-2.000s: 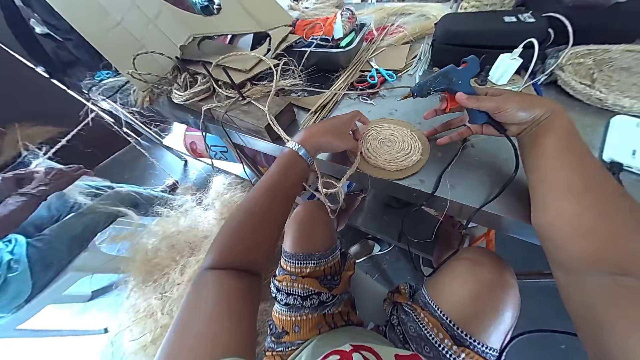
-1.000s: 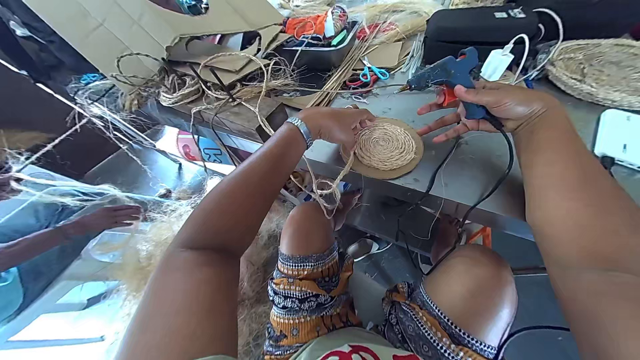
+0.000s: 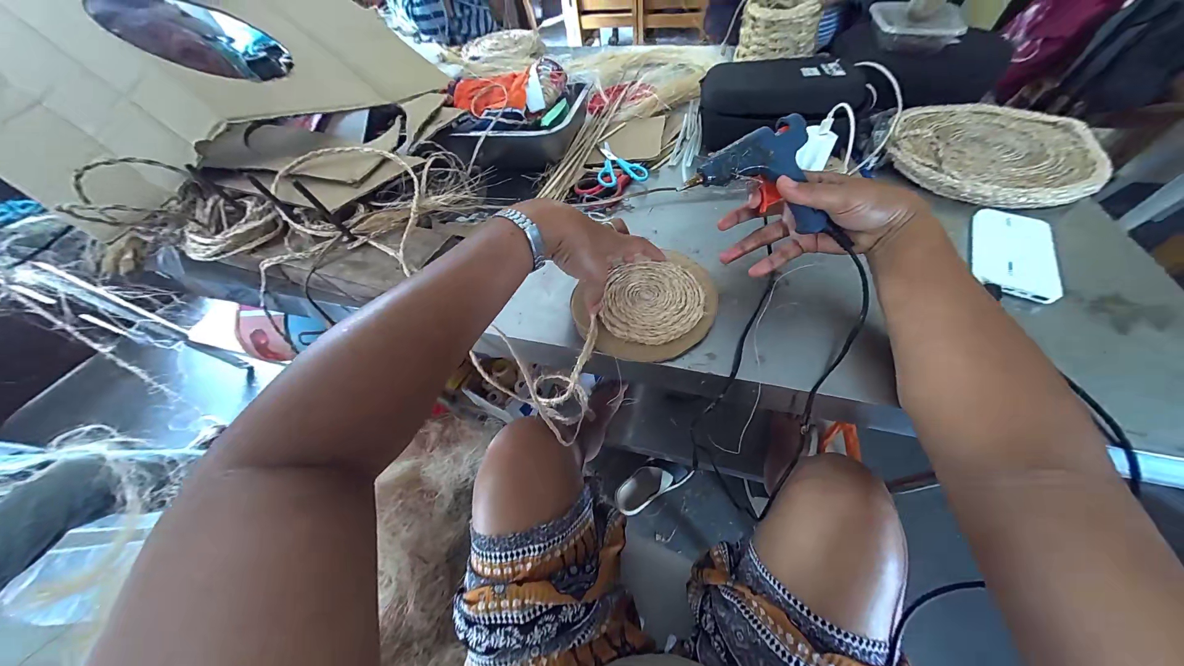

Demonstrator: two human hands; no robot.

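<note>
My left hand [image 3: 597, 245] rests on the upper left of a round cardboard disc [image 3: 652, 351], its fingertips at the edge of a flat coil of twisted fibre rope [image 3: 653, 302] on the disc. The rope's loose tail [image 3: 555, 388] hangs in loops over the table edge. In my right hand [image 3: 823, 217] is a dark blue hot glue gun [image 3: 760, 157] with an orange trigger, nozzle pointing left, held by thumb and palm with several fingers spread. The gun is apart from the disc, above and to its right.
Scissors [image 3: 622, 169], a black tray [image 3: 518, 139], rope bundles [image 3: 222, 222] and cut cardboard [image 3: 296, 166] lie beyond my left hand. A black case [image 3: 782, 97], a round woven mat [image 3: 999, 153] and a white power bank [image 3: 1016, 254] are at the right. Black cables [image 3: 856, 314] hang over the table edge.
The disc with its coil, tilted up near the table edge two seconds ago, has been lowered onto the tabletop. My left hand now reaches over its upper left. The glue gun is still in my right hand.
</note>
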